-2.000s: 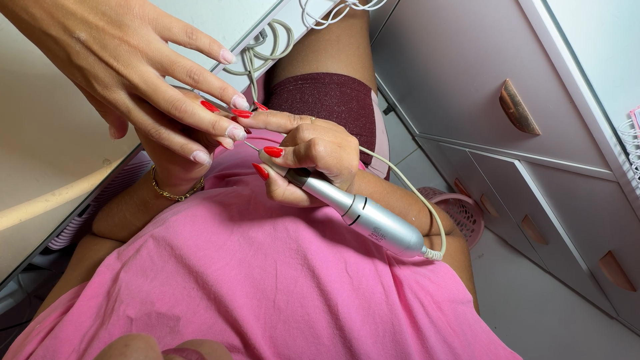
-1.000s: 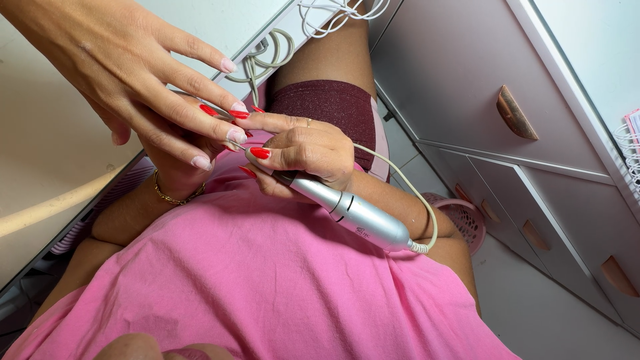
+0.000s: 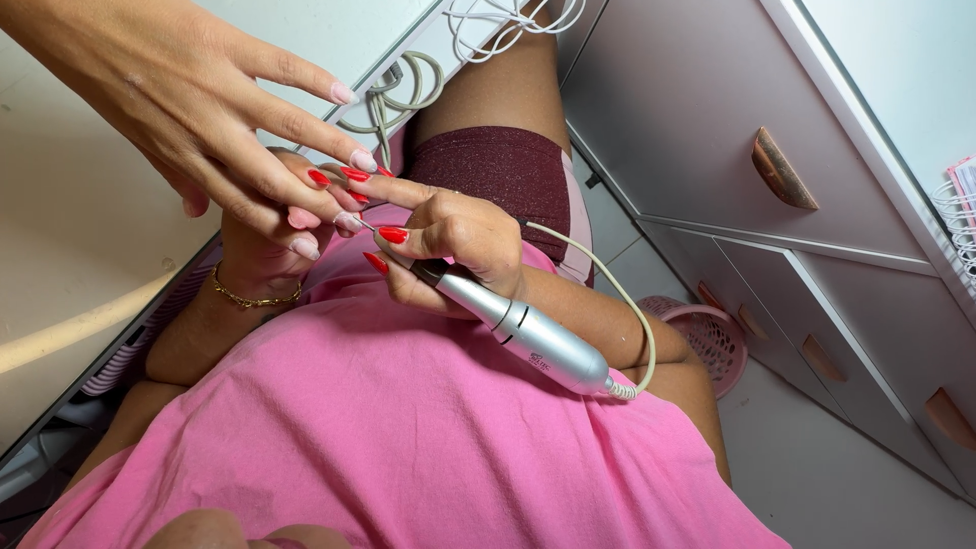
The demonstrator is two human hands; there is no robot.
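Note:
My right hand (image 3: 457, 240), with red nails, grips a silver electric nail drill (image 3: 534, 335) like a pen. The drill's thin bit (image 3: 364, 223) is at the whitish nail of one finger of another person's hand (image 3: 229, 122), which reaches in from the upper left, palm down with fingers spread. My left hand (image 3: 278, 252), a gold bracelet (image 3: 255, 300) at its wrist, lies under that hand and holds its fingers from below; much of it is hidden. A pale cord (image 3: 648, 328) curves from the drill's rear end back behind my right wrist.
A glass-topped table (image 3: 69, 198) lies at the left, its edge beside my left forearm. Coiled grey cable (image 3: 415, 84) and white cables (image 3: 526, 23) lie at its top edge. Grey drawers (image 3: 709, 114) with copper handles, a pink perforated basket (image 3: 709, 339) and a spiral notebook (image 3: 964, 198) are at the right.
The drill and my right hand have shifted slightly, and the bit stays near the same finger's nail. The other person's hand and my left hand have hardly moved.

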